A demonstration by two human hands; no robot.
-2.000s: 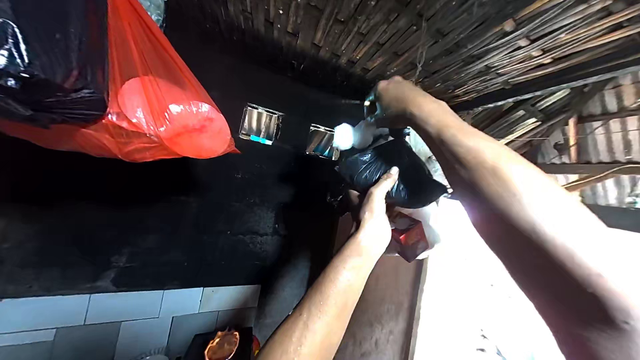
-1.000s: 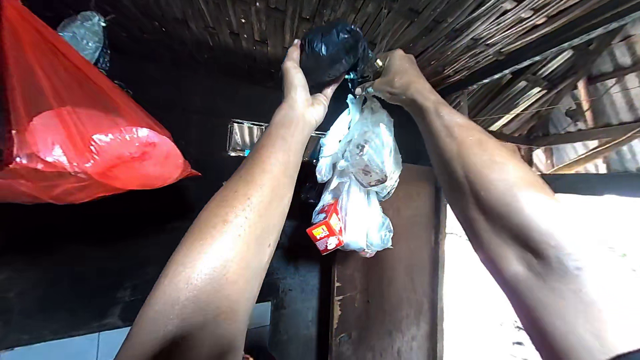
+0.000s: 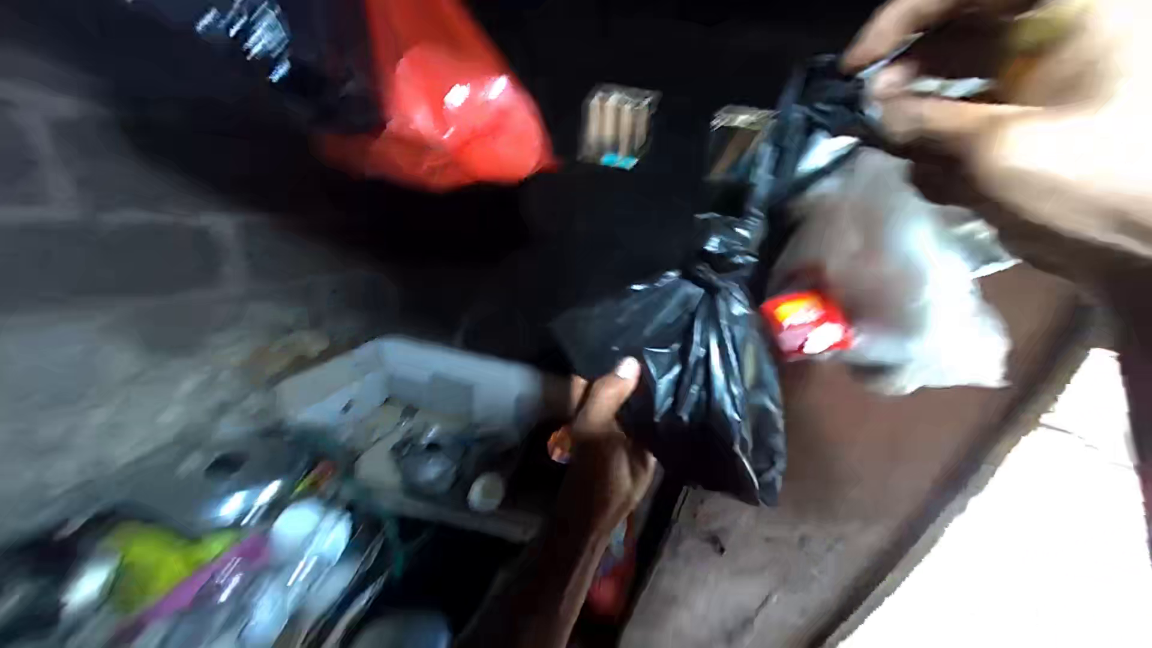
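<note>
A knotted black plastic bag hangs at the middle of the head view, its twisted neck running up to the right. My left hand supports its lower left side, thumb over the plastic. At the upper right, my right hand pinches the top of the bag's neck between thumb and fingers; blur hides the exact grip. Behind the black bag, just below my right hand, hang whitish translucent plastic bags with a red packet among them.
A red plastic bag hangs at upper left beside a dark bag. Lower left are a grey-white ledge and a blurred heap of kitchenware. A brown panel stands beside a bright opening at right.
The black bag, held up above the whitish bags one second ago, now hangs lower, in front and to their left. My left hand has come down with it. The view has tilted downward.
</note>
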